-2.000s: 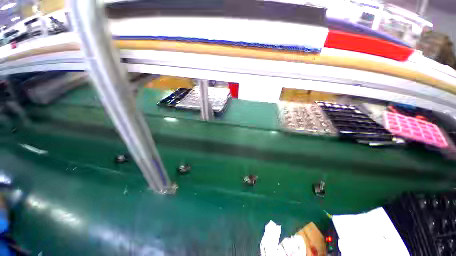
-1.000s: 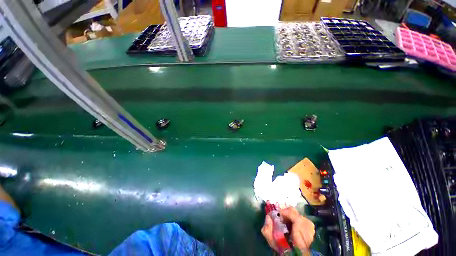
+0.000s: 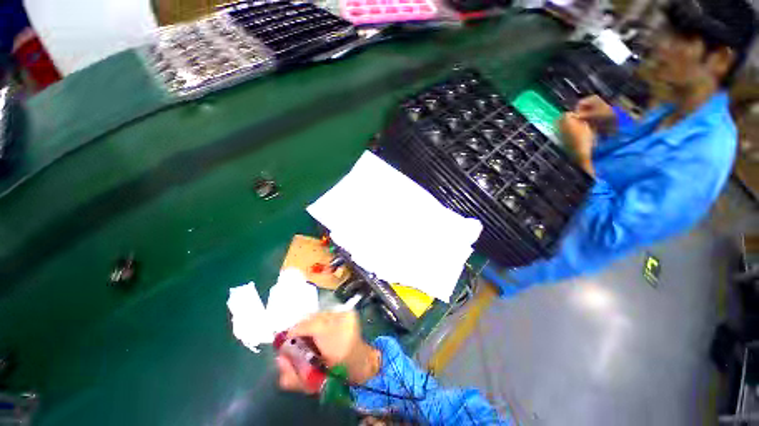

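Note:
My right hand point(image 3: 337, 345) is closed around the dispensing syringe point(image 3: 301, 359), which has a red-filled barrel and a green cap at its rear end. The syringe tip is at the lower edge of the crumpled white tissue point(image 3: 287, 306). A thin dark hose runs from the green cap past the blue sleeve. My left hand is out of the picture. Small dark components lie apart on the green belt, one near the middle point(image 3: 265, 186) and one further left point(image 3: 124, 271). The picture is somewhat blurred.
The tan cardboard point(image 3: 305, 260) with red blobs lies beside the black controller point(image 3: 379, 293), partly under a white sheet point(image 3: 395, 225). Stacked black trays point(image 3: 491, 158) stand behind. A person in a blue smock point(image 3: 666, 175) is at the right. Filled trays point(image 3: 208, 54) and a pink tray point(image 3: 387, 10) lie far off.
The view has swung right, bringing the other person into the picture. My right hand, out of view at first, now shows holding the syringe. The blue clothing at the lower left has left the view.

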